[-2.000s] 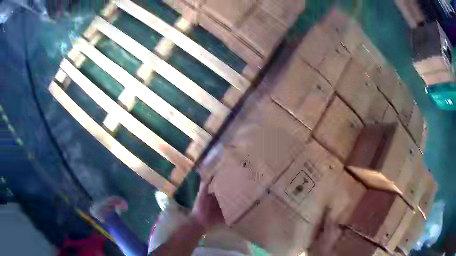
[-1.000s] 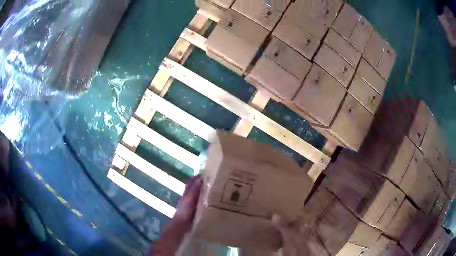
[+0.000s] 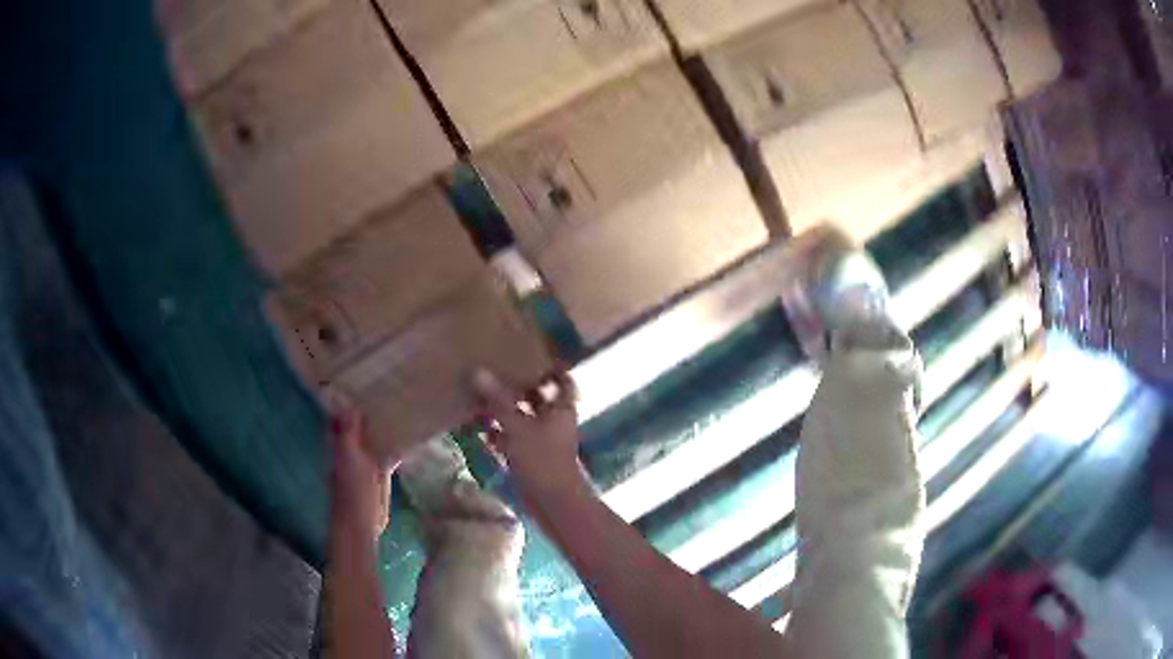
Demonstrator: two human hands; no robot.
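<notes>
A brown carton (image 3: 418,328) with a small black mark sits at the near left corner of the carton rows on the wooden pallet (image 3: 695,444). My left hand (image 3: 360,464) is on its left near side. My right hand (image 3: 530,418) is on its right near edge, fingers bent against it. The carton touches the one behind it; a narrow gap with green floor separates it from the carton on its right (image 3: 643,219). The picture is somewhat blurred. The carton's underside is hidden.
More cartons (image 3: 322,142) lie in rows beyond. My right foot (image 3: 849,290) is by the pallet slats, my left foot (image 3: 437,470) below the held carton. Dark film-wrapped cartons (image 3: 1106,219) stand at right. A red object (image 3: 1023,612) lies at lower right.
The carton carried between my hands is now down at the left end of the rows. The view has swung round, and my legs now show beside the pallet slats.
</notes>
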